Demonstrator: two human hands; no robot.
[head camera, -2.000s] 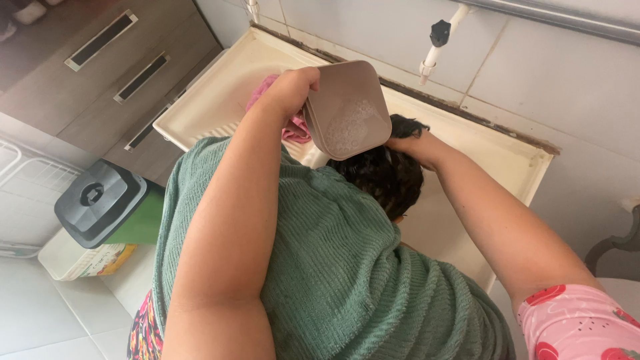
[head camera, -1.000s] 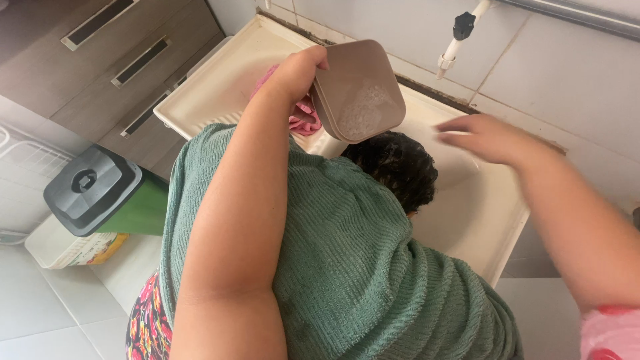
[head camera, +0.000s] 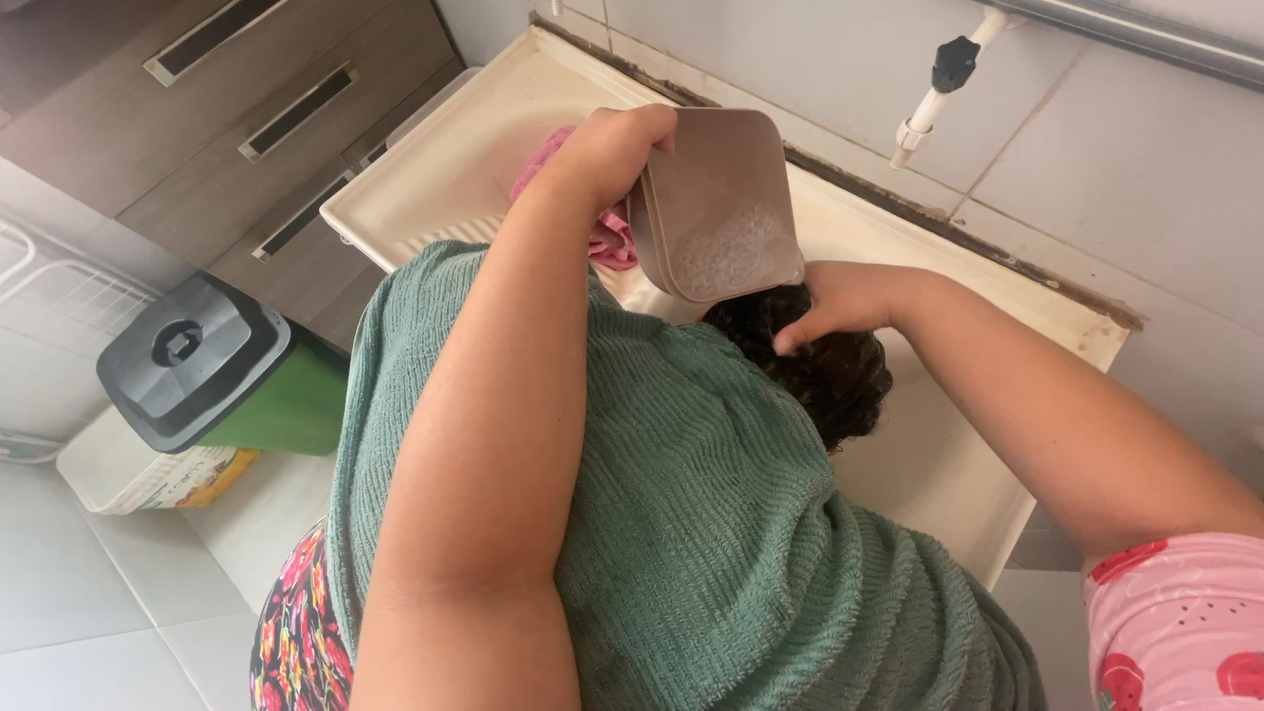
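Observation:
My left hand (head camera: 622, 153) grips the edge of a square brown plastic container (head camera: 726, 197), tilted above a person's wet dark hair (head camera: 839, 380). Some foamy water shows inside the container. My right hand (head camera: 844, 301) rests at the hair beside the container's lower corner, thumb spread from the other fingers, which are partly hidden. The person leans over a cream laundry sink (head camera: 948, 454), a green towel (head camera: 691, 474) across their back. A pink cloth (head camera: 614, 242) lies in the sink behind my left hand.
A green bin (head camera: 286, 395) with a dark grey lid stands at the left, next to a white plastic tub (head camera: 118, 464). Drawers (head camera: 336, 109) are at the upper left. A white tap with a black handle (head camera: 955, 64) projects from the tiled wall above the sink.
My right hand was on the hair, lifted off to the right, and is now back at the hair. My left hand keeps holding the tilted container over the head.

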